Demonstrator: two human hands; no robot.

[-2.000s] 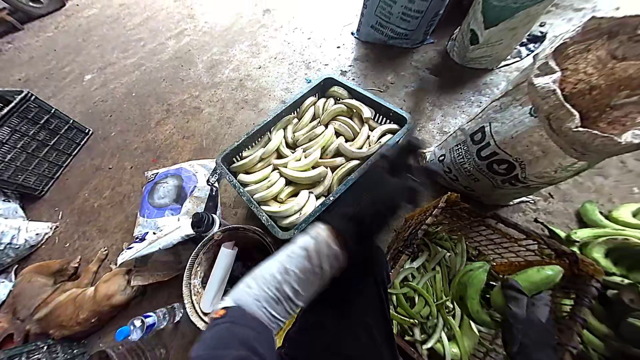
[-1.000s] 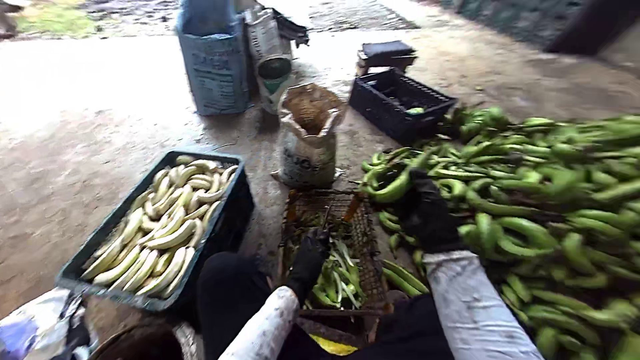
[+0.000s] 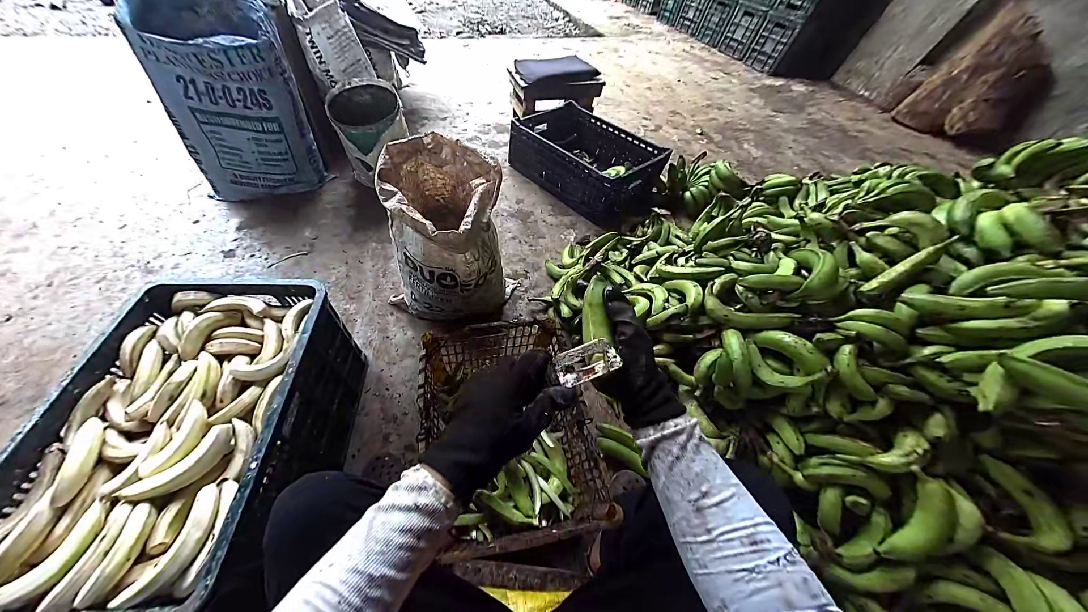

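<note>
My left hand [image 3: 501, 416], in a black glove, grips a metal-framed peeler [image 3: 588, 363] whose frame lies close against a green plantain. That green plantain [image 3: 597, 313] stands nearly upright in my gloved right hand [image 3: 636, 365]. Below both hands sits a brown mesh crate [image 3: 595, 459] with green peel strips [image 3: 531, 484] in it. At the left, a dark plastic crate [image 3: 319, 340] is filled with peeled plantains [image 3: 183, 450]. A large heap of green plantains [image 3: 799, 289] spreads over the floor to my right.
An open woven sack [image 3: 450, 263] stands just beyond the mesh crate. Behind it are a bucket [image 3: 365, 127], a tall blue sack [image 3: 229, 110], a black crate [image 3: 586, 166] and a small stool [image 3: 557, 82]. Stacked crates [image 3: 731, 30] are at the back.
The view has swung right from the crate of peeled plantains. My right hand, at the heap a second ago, has come in close to my left hand and holds a plantain by the peeler.
</note>
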